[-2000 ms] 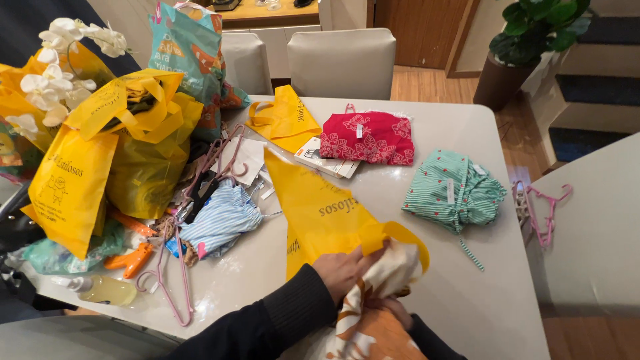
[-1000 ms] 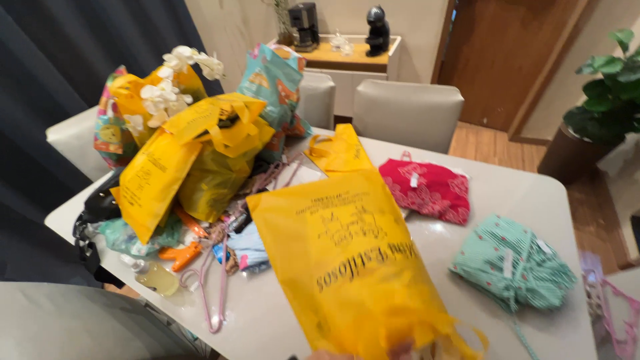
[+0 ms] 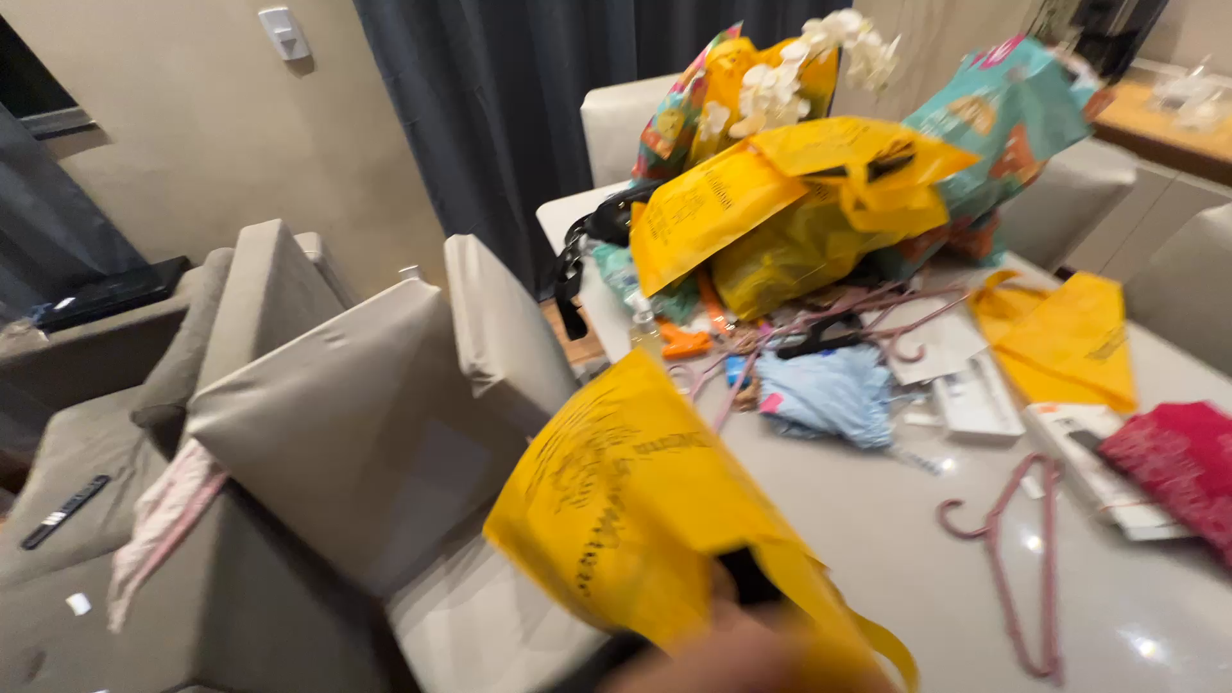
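A yellow printed shopping bag point(image 3: 635, 500) is in the lower middle, its loop handle at the lower right. My left hand point(image 3: 731, 645), blurred and with a dark sleeve behind it, grips the bag near its opening. A black patch shows beside the fingers; I cannot tell what it is. My right hand is not in view. Farther off on the table lie a light blue garment point(image 3: 828, 395), a pink clothes hanger point(image 3: 1020, 568), a folded yellow bag point(image 3: 1068, 337) and a red patterned garment point(image 3: 1179, 472).
A full yellow bag point(image 3: 799, 212), a teal patterned bag point(image 3: 1011, 135) and white orchids point(image 3: 770, 96) crowd the table's far end. A pump bottle point(image 3: 643, 327) stands near its left edge. Chairs point(image 3: 337, 423) and a grey sofa point(image 3: 67, 433) are at left.
The view has swung left. Two seconds ago both hands were at the yellow bag with a white and orange cloth, which no longer shows. A pink hanger now shows on the table's near part.
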